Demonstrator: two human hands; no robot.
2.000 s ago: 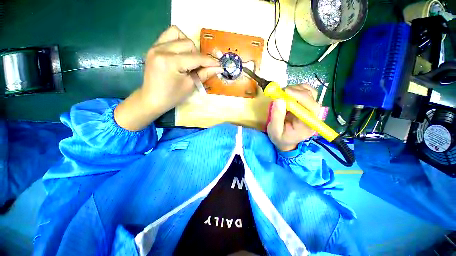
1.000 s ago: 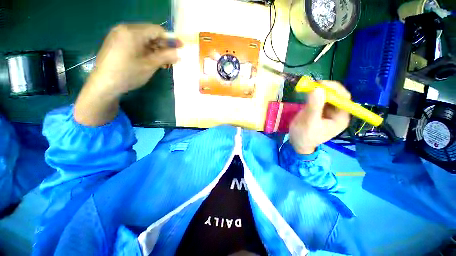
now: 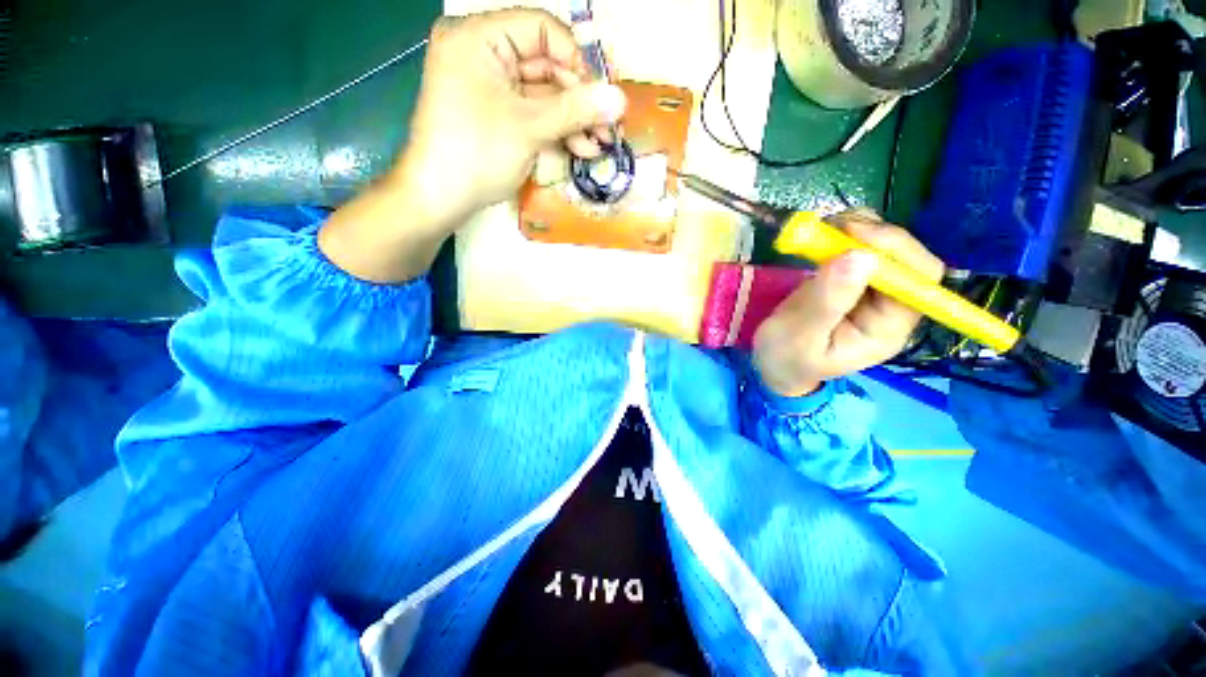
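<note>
The dark round workpiece is at the centre of the orange-brown fixture. My left hand is over the fixture's upper left, fingertips at the ring's upper edge. A slim grey-blue strip, perhaps tweezers, stands up from its pinched fingers, which hide its lower end. Solder wire runs from the spool to this hand. My right hand holds the yellow soldering iron. Its tip points left, near the fixture's right edge, apart from the ring.
The cream board lies under the fixture. A pink-red block is beside it, by my right hand. A tip-cleaning tin is at upper right. A blue soldering station, black cords and a black fan are at right.
My left hand moved left off the fixture, then came back right to the ring. The iron drew back to the right from the ring, baring the pink-red block.
</note>
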